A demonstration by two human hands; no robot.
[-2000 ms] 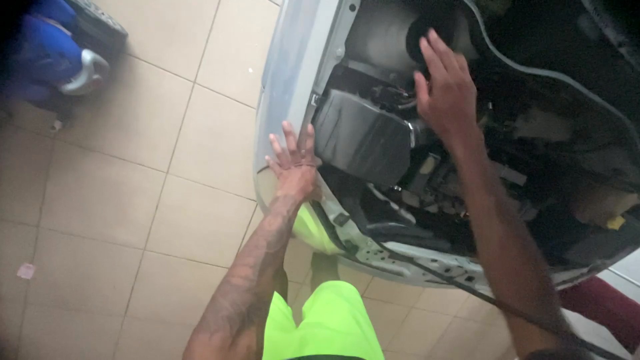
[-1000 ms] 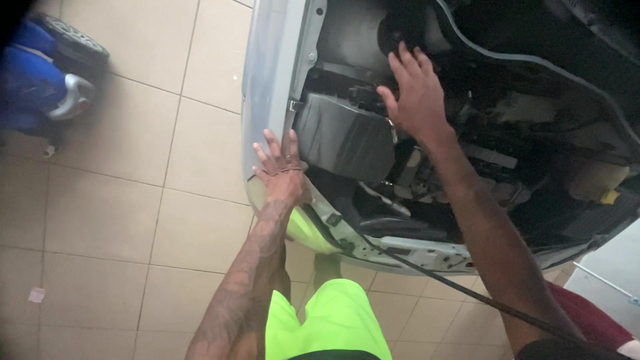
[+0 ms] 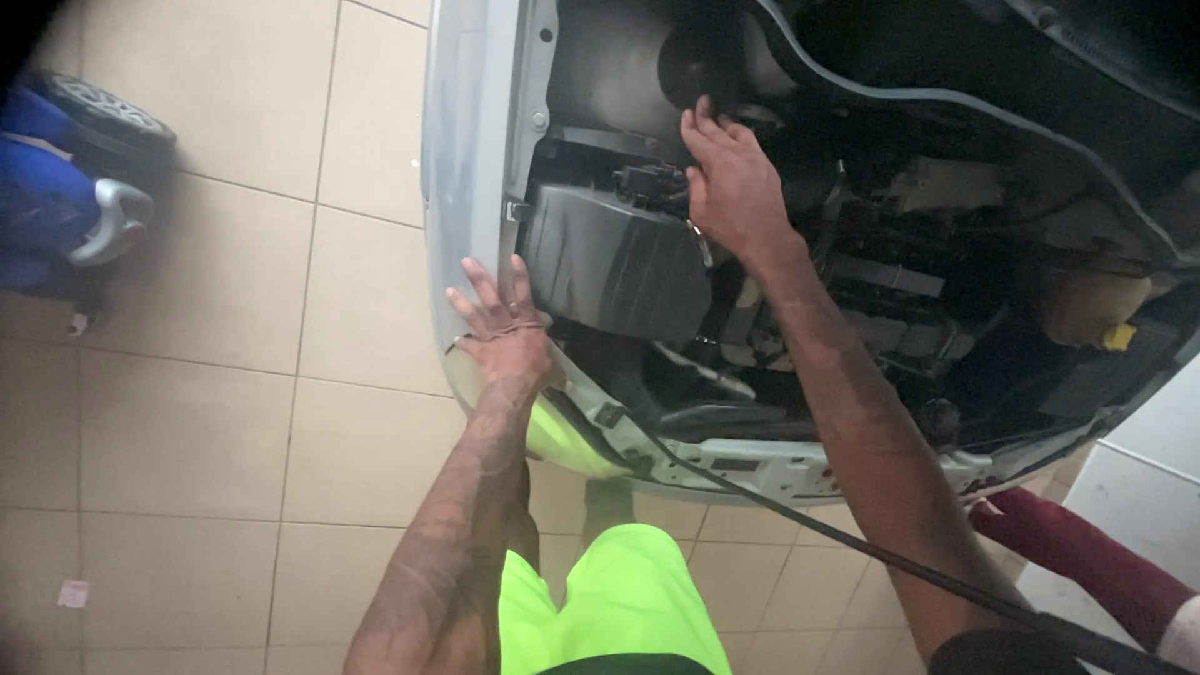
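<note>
My left hand (image 3: 506,328) rests with spread fingers on the car's fender edge (image 3: 478,187), beside the headlight (image 3: 567,436). A thin cord is around its wrist. My right hand (image 3: 736,178) reaches over the engine bay, fingers apart and slightly bent, with nothing seen in it. Its fingertips are near a dark round opening or cap on the strut tower (image 3: 619,70); whether they touch it I cannot tell. Between the hands lies a black plastic air filter housing (image 3: 609,267), with a connector (image 3: 652,183) at its upper edge. The engine (image 3: 872,309) sits right of it.
The hood prop rod (image 3: 797,520) runs diagonally past my right forearm. A yellowed fluid reservoir (image 3: 1092,305) with a yellow cap is at the right. Another person's dark red sleeve or trouser leg (image 3: 1078,544) shows lower right. A blue wheeled object (image 3: 47,206) stands left on the tiled floor.
My right hand stays raised over the engine bay, its fingers now closer together than before. My left hand remains on the fender edge.
</note>
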